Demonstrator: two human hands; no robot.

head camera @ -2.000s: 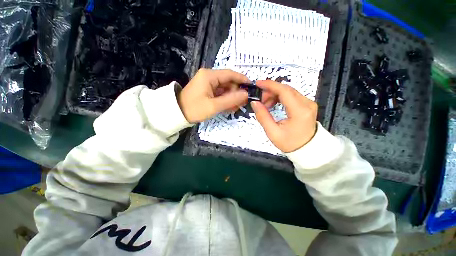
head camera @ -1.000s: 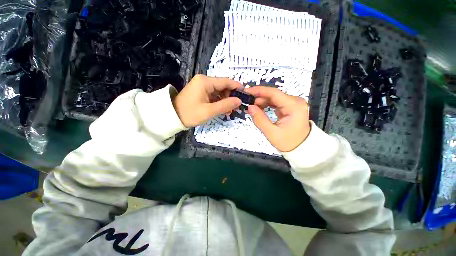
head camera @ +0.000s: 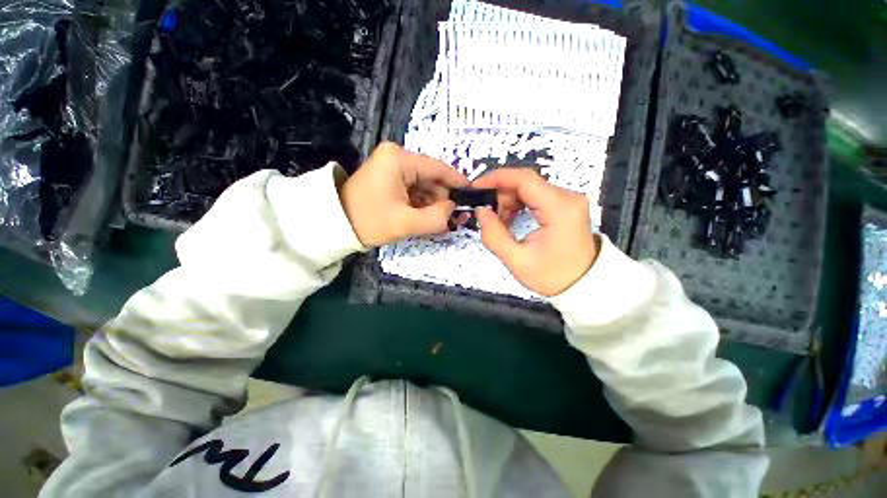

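Observation:
A small black plastic housing (head camera: 474, 197) is held between the fingertips of both hands above the middle tray, with a bright edge on its lower side. My left hand (head camera: 397, 197) grips its left end with thumb and fingers. My right hand (head camera: 545, 229) grips its right end. The middle tray (head camera: 457, 295) holds white pieces (head camera: 535, 78), lined in rows at the top and scattered lower down, with small dark bits among them. Whether a white piece is in the housing I cannot tell.
The left tray (head camera: 146, 209) is full of black parts. The right tray (head camera: 759, 302) holds a pile of black units (head camera: 725, 175) with bright spots. A clear plastic bag (head camera: 97, 126) lies far left, a blue-rimmed bin (head camera: 866, 331) far right. Blue handles (head camera: 793, 384) show near that bin.
The housing has turned between my fingertips and now lies nearly level. Both hands have shifted slightly left and remain close together. The view has moved a little.

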